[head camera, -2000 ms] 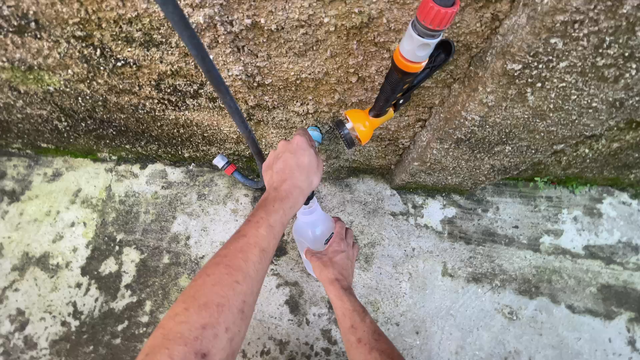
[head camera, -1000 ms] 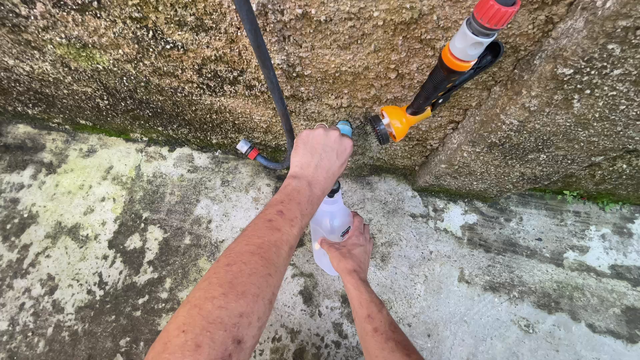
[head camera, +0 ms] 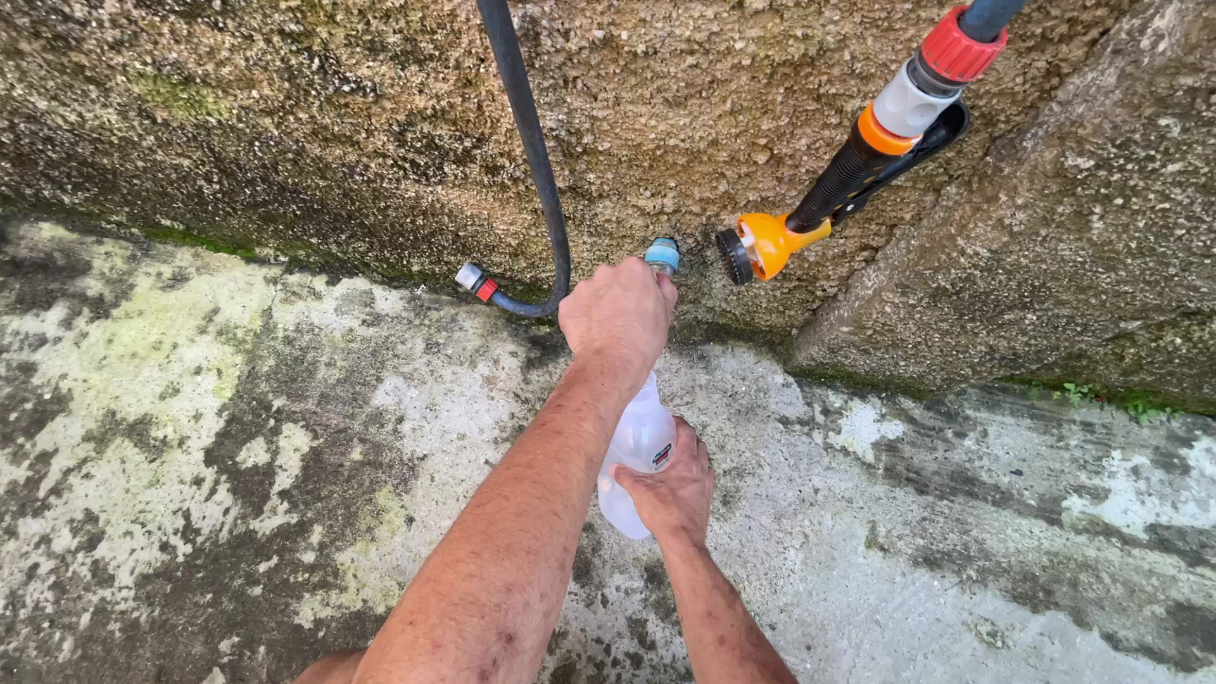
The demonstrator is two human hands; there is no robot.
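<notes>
My left hand (head camera: 617, 309) is closed over the near end of a metal pipe fitting, seemingly a wall tap, with a light blue band (head camera: 662, 254) beside my fingers. Most of the fitting is hidden under the hand. Below it, my right hand (head camera: 676, 484) grips the side of a translucent white plastic bottle (head camera: 641, 437), thumb across its front. The bottle stands tilted, its neck directly beneath my left wrist and its mouth out of sight. The bottle bears a small dark and red label. Whether water is running cannot be seen.
An orange and black spray gun (head camera: 774, 242) hangs by the rough wall (head camera: 665, 104), right of the fitting. On the left, a dark hose (head camera: 532, 133) curves to a grey and red connector (head camera: 480, 282). Stained concrete (head camera: 912, 551) lies below, with moss along the wall's foot.
Both hands keep their places on the fitting and the bottle. The view has shifted slightly.
</notes>
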